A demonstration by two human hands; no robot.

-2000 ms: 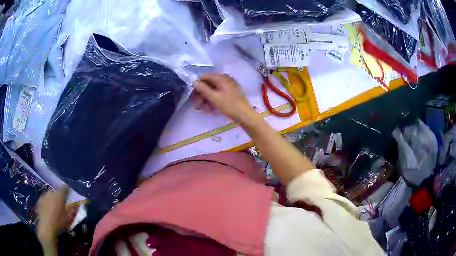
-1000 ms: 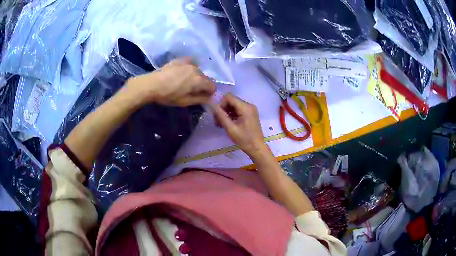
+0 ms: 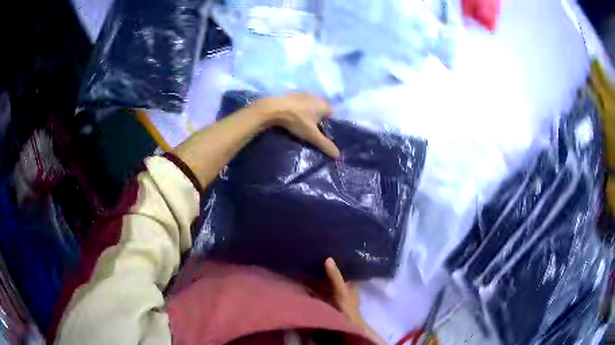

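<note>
A dark garment in a clear shiny polybag point(image 3: 297, 222) lies flat in front of me on the table. My left hand point(image 3: 303, 121) rests on its far part from the left, thumb and fingers apart, pressing on the plastic. My right hand point(image 3: 342, 286) is at the pack's near edge, with one digit up against the dark pack. The rest of that hand is hidden or blurred, so its grip cannot be told.
Pale blue bagged garments point(image 3: 290, 54) lie behind the pack. Another dark bagged garment point(image 3: 152, 54) is at the far left. Several dark glossy packs point(image 3: 533, 236) overlap at right. Scissors with a red handle point(image 3: 410, 337) show at the bottom edge. A red item point(image 3: 481, 12) is at the top.
The view has turned left. The dark bagged garment now lies flatter and squarer before me. My hands have parted from where they met at its corner, left to the far part, right to the near edge.
</note>
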